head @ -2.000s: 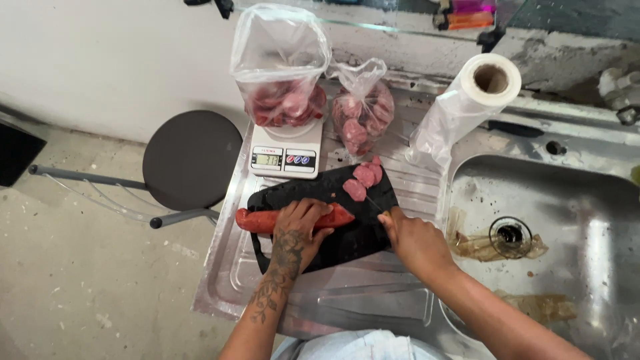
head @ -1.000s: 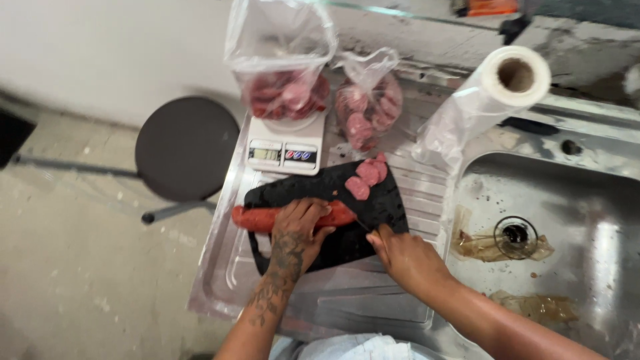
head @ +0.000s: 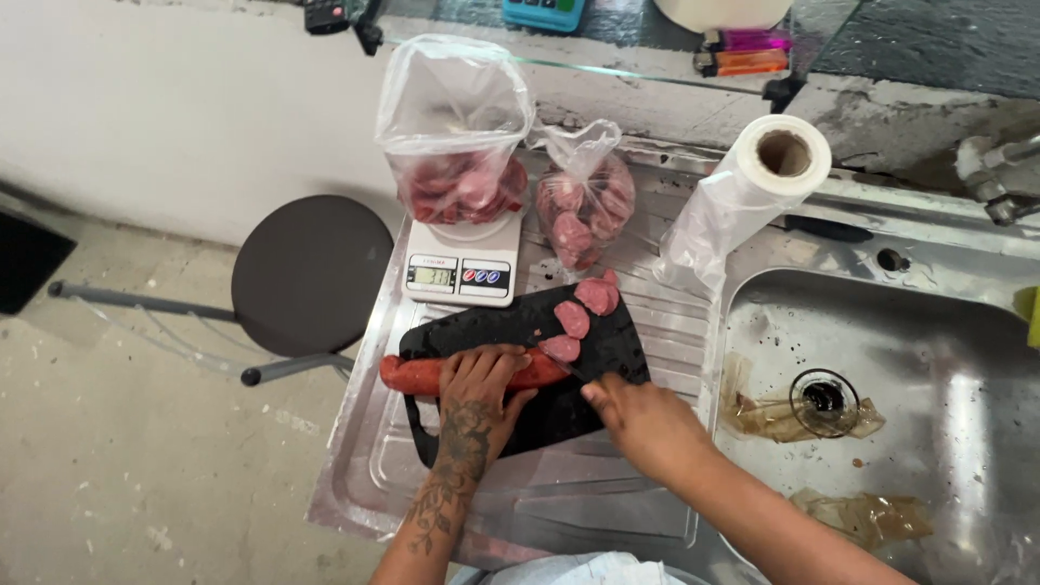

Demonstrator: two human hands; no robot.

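My left hand [head: 481, 378] presses a thick red sausage [head: 414, 375] onto a black cutting board [head: 561, 414]. My right hand [head: 646, 414] grips a knife [head: 574, 370], its blade at the sausage's right end; the fist hides most of the handle. A cut slice [head: 561, 348] lies against the blade, with several more slices [head: 597, 296] toward the board's upper right corner. Behind the board, a white digital kitchen scale [head: 463, 284] carries an open plastic bag of sliced sausage [head: 463, 183]. Beside it stands a closed plastic bag of sausage pieces [head: 585, 207].
A roll of plastic bags [head: 756, 171] stands on the steel drainboard at the right, near a black-handled utensil [head: 829, 229]. The steel sink [head: 902, 325] holds wet brown casing-like scraps [head: 780, 414]. A glass shelf with lighters [head: 743, 62] is above. A dark round stool [head: 313, 275] stands left.
Another slice has come off at the sausage's cut end, and the slices on the board are more spread out. My left hand still holds the sausage down.
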